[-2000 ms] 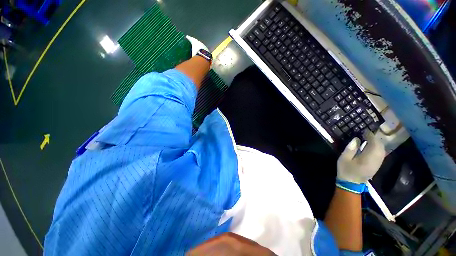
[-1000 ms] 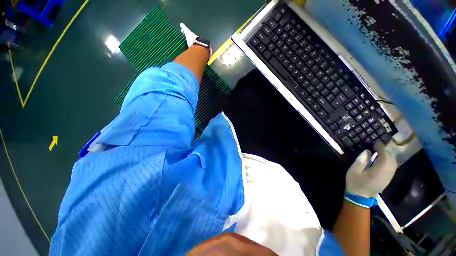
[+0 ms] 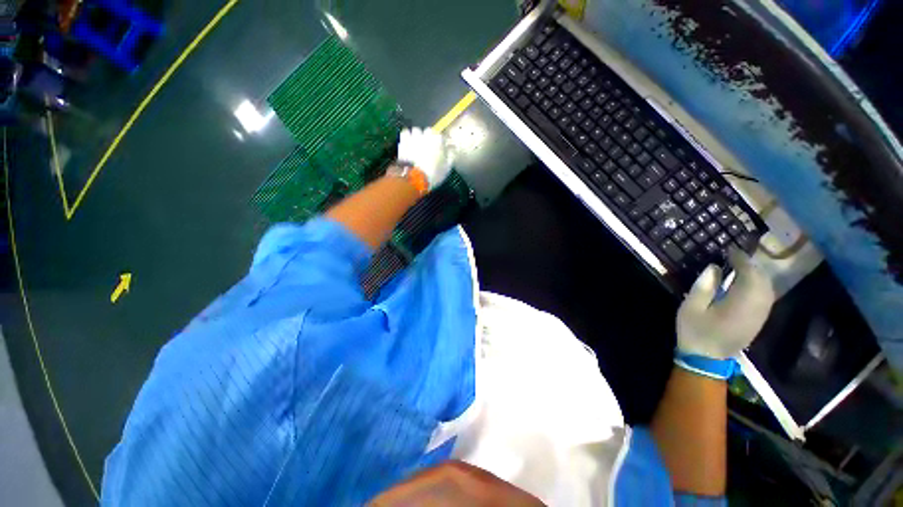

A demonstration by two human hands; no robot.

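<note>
The black keyboard (image 3: 624,149) lies on its white tray, at the right of centre. My right hand (image 3: 726,309), in a white glove with a blue wrist band, rests at the keyboard's lower right corner. Its thumb is apart from the fingers, whose tips are on or over the end keys, and it holds nothing. My left hand (image 3: 426,156), white-gloved with an orange wrist band, is over the right side of the rows of green circuit boards (image 3: 327,94). Its fingertips are blurred, and whether it grips a board cannot be told.
The machine's rounded, worn blue and brown front (image 3: 792,149) curves past the keyboard tray. A black mouse (image 3: 818,339) sits on a dark pad right of the keyboard. Black ribbed racks (image 3: 388,265) are beside my left leg. Yellow lines cross the green floor, and a blue object (image 3: 119,35) stands far left.
My left hand has moved down and right from the far edge of the boards, its wrist turned so the orange band shows. More board faces show beside it. My right hand has stayed at the keyboard corner.
</note>
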